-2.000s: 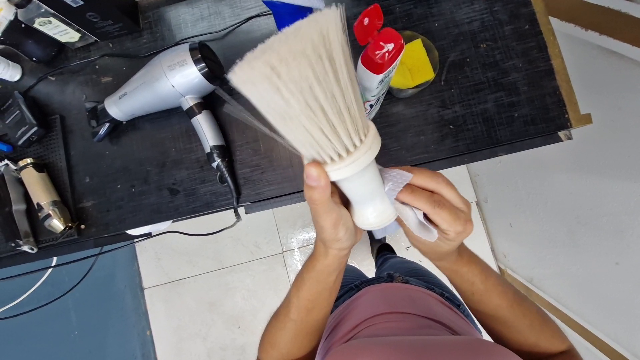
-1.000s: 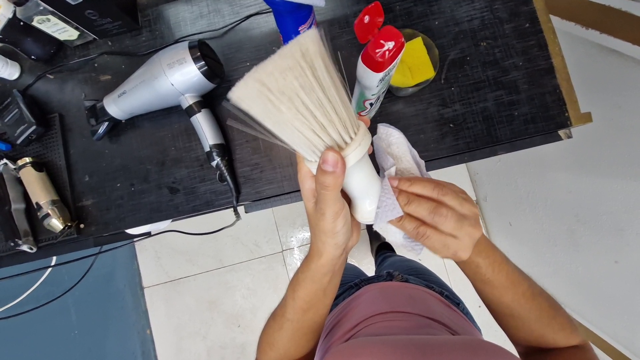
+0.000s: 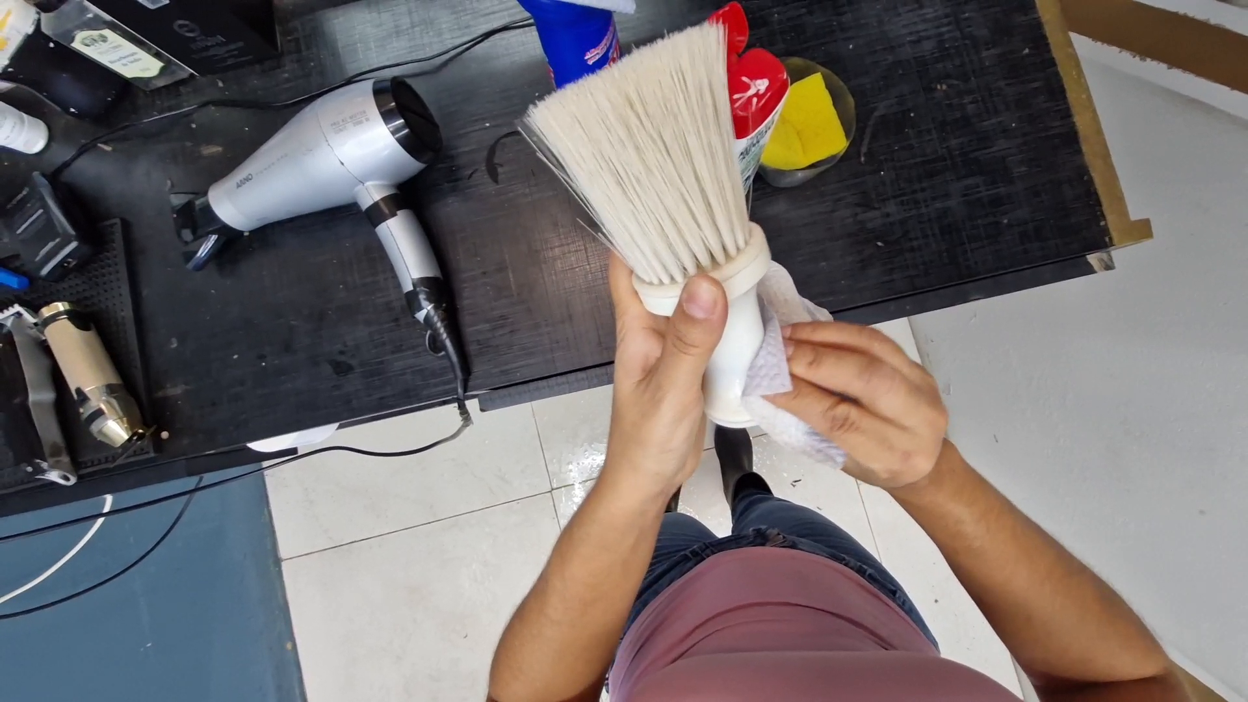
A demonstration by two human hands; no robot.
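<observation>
A barber's neck duster brush (image 3: 648, 156) with pale bristles and a white handle is held upright, bristles toward the table. My left hand (image 3: 668, 380) grips it around the collar, thumb on the front. In my right hand (image 3: 863, 400) is a white paper towel (image 3: 804, 429), pinched between thumb and fingers and pressed against the right side of the handle. Part of the towel shows behind the handle. Beyond the bristles stands a bottle with an open red cap (image 3: 759, 90), partly hidden. A yellow sponge (image 3: 804, 122) lies in a clear bowl (image 3: 846, 88) beside it.
On the black table (image 3: 936, 195) lies a silver hair dryer (image 3: 312, 156), its cord hanging over the front edge. A blue bottle (image 3: 577, 44) stands at the back. Hair clippers (image 3: 90, 375) rest on a black mat (image 3: 122, 283) at the left, with dark bottles (image 3: 58, 68) behind.
The towel, bunched in my right hand at the handle's base two seconds ago, now lies along the handle's side. My left hand keeps hold of the brush, which has turned slightly.
</observation>
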